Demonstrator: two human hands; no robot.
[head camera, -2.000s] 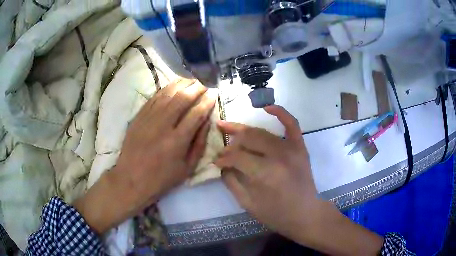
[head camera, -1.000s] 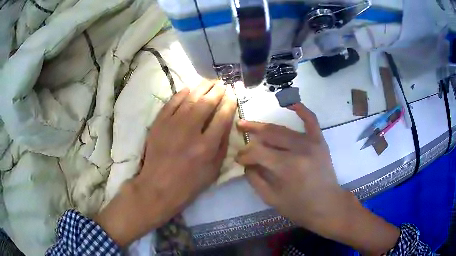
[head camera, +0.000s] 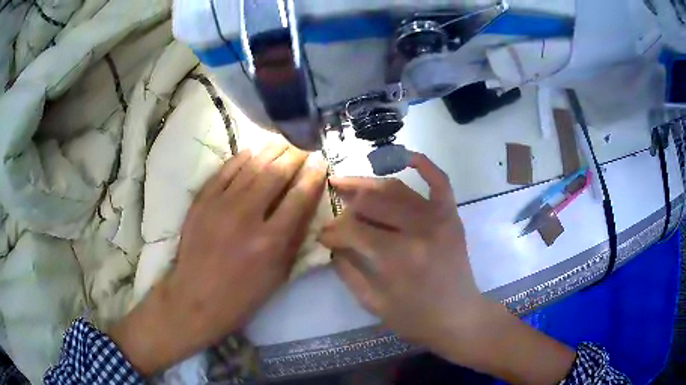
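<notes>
The cream quilted jacket shell (head camera: 177, 162) fills the left side, bunched in thick folds with dark seam lines. A narrow dark toothed line, perhaps zipper tape (head camera: 334, 199), runs along its right edge below the machine head. My left hand (head camera: 244, 225) lies palm down on the cream cloth, fingers close together, holding it down beside the needle area. My right hand (head camera: 410, 248) has its fingertips on the cloth edge and tape; one finger reaches up to a grey knob (head camera: 389, 159). The white sewing machine head (head camera: 346, 53) hides the needle. Glare blurs the stitching spot.
Thread snips (head camera: 553, 203) with blue and pink handles lie right of my right hand, by brown patches (head camera: 519, 163). A black pad (head camera: 470, 103) lies behind. Black cords (head camera: 610, 225) cross the table's right side. A ruler strip (head camera: 549, 289) edges the front, above a blue crate (head camera: 617, 323).
The view shifted one way and back, so the machine and table moved right in the picture, then left. Both hands keep nearly the same hold on the cloth edge.
</notes>
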